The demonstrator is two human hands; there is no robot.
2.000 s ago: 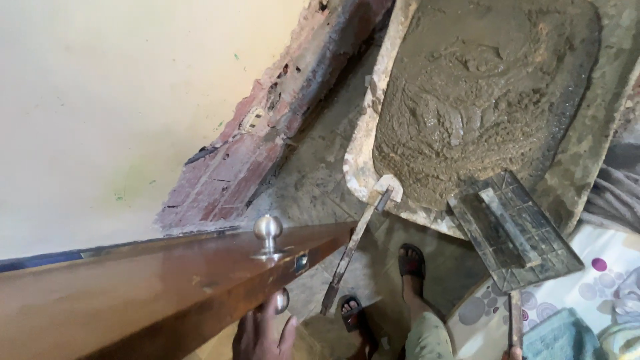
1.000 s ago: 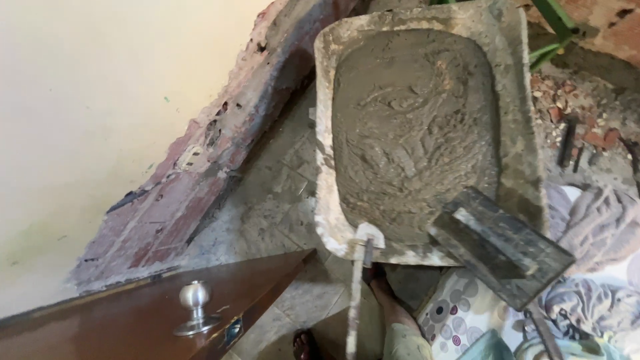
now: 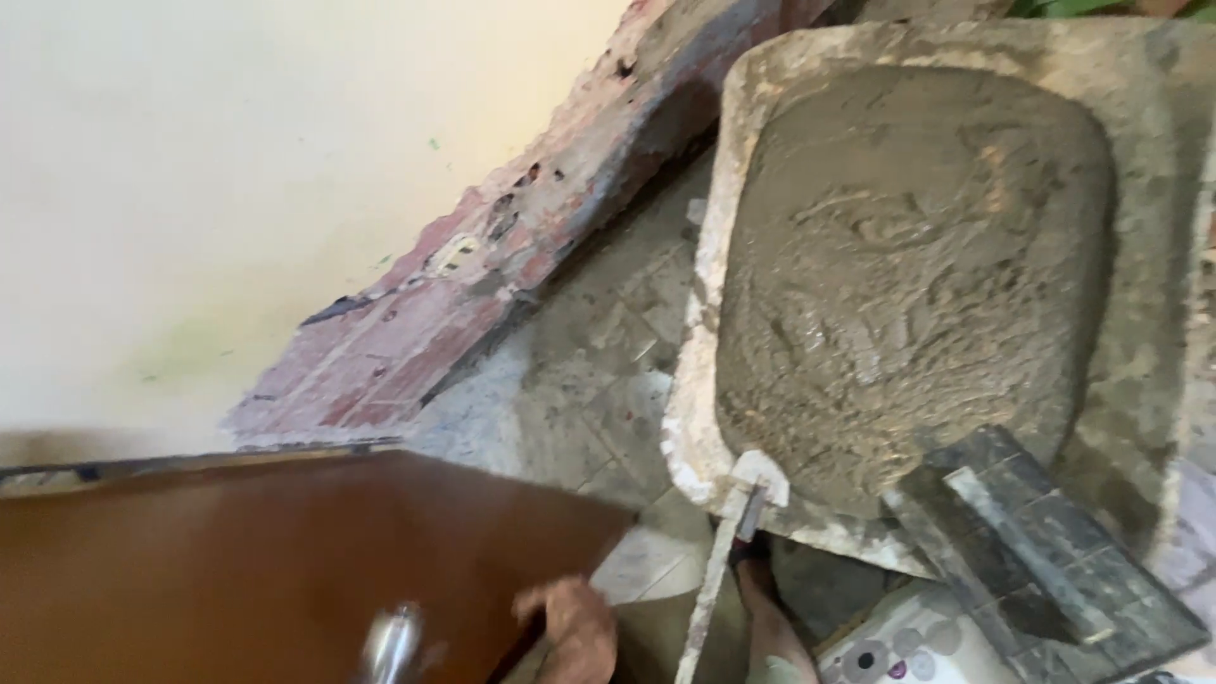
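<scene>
At the bottom of the head view, my left hand [image 3: 575, 627] is at the free edge of a brown wooden door [image 3: 285, 541], fingers bent. Blur hides whether it grips the edge. To its left is a round metal door knob [image 3: 391, 646]. My right hand is out of view. A trough [image 3: 698, 380] holds wet grey mortar [image 3: 912, 256]. Across its lower right rim lies a dark plastic plastering float [image 3: 1045, 551], handle side up. A long, mortar-caked tool [image 3: 711, 589] leans on the lower left rim, its pale end on the rim.
On the left, a cream wall [image 3: 237, 190] has a band of exposed brick and broken plaster [image 3: 408, 351] along its bottom. Dusty floor tiles [image 3: 608, 408] lie between wall and trough. A bare leg [image 3: 769, 608] and spotted cloth [image 3: 912, 636] are below the trough.
My left hand was beside the knob two seconds ago, was out of view one second ago, and now shows at the door's edge. The view has shifted considerably.
</scene>
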